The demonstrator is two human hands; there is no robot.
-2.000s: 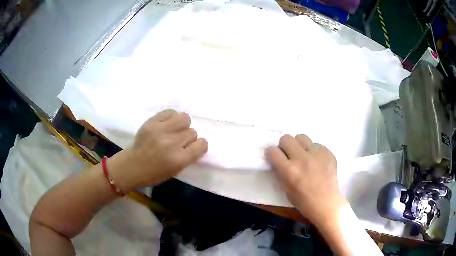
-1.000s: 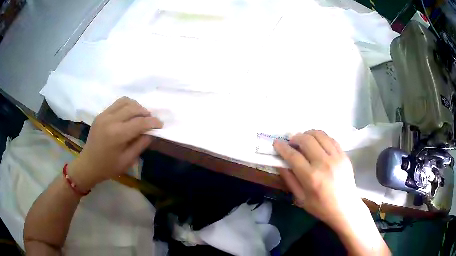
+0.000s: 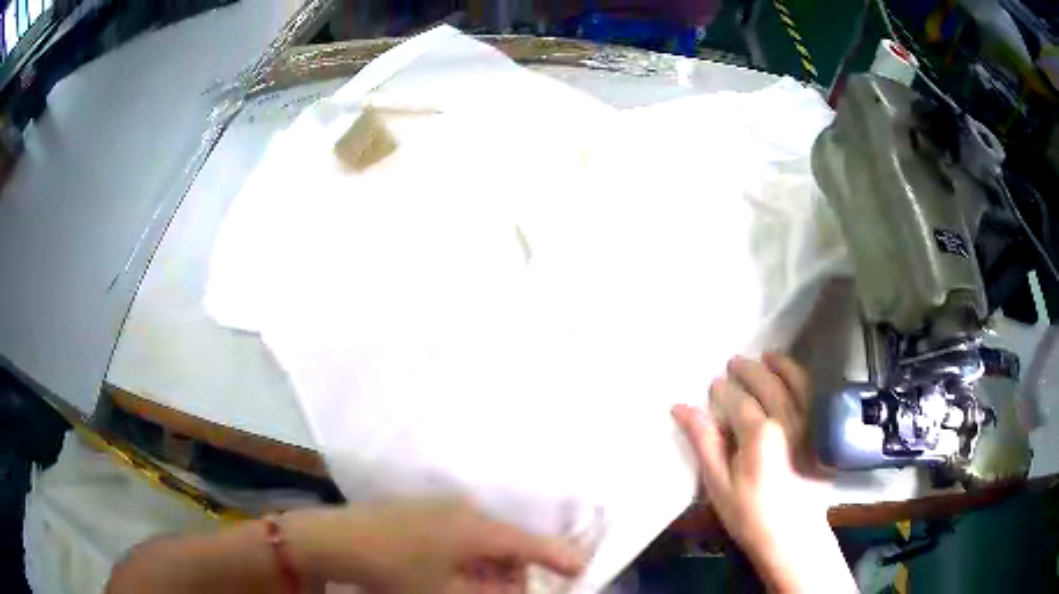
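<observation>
A large white cloth panel (image 3: 465, 302) lies spread over the pale table, its lower corner reaching past the front edge. It is overexposed, so seams are hard to see. A tan-brown piece (image 3: 366, 139) shows at its upper left. My left hand (image 3: 494, 551), partly blurred at the bottom, has its fingers closed on the cloth near the lower corner. My right hand (image 3: 755, 424) rests with spread fingers on the cloth's right edge, just left of the sewing machine's rounded silver plate (image 3: 845, 427). The machine's olive-grey head (image 3: 894, 209) stands at the right.
The brown front edge (image 3: 221, 429) of the table runs below the cloth. A grey-white surface (image 3: 105, 186) lies to the left. White cloth (image 3: 105, 522) hangs beside a yellow bar (image 3: 151, 468) at lower left. A thread cone (image 3: 892, 58) stands behind the machine.
The cloth has been shifted and turned; its corner now hangs over the front edge and the tan-brown piece is uncovered. My left hand has moved down and right. The view has shifted, too.
</observation>
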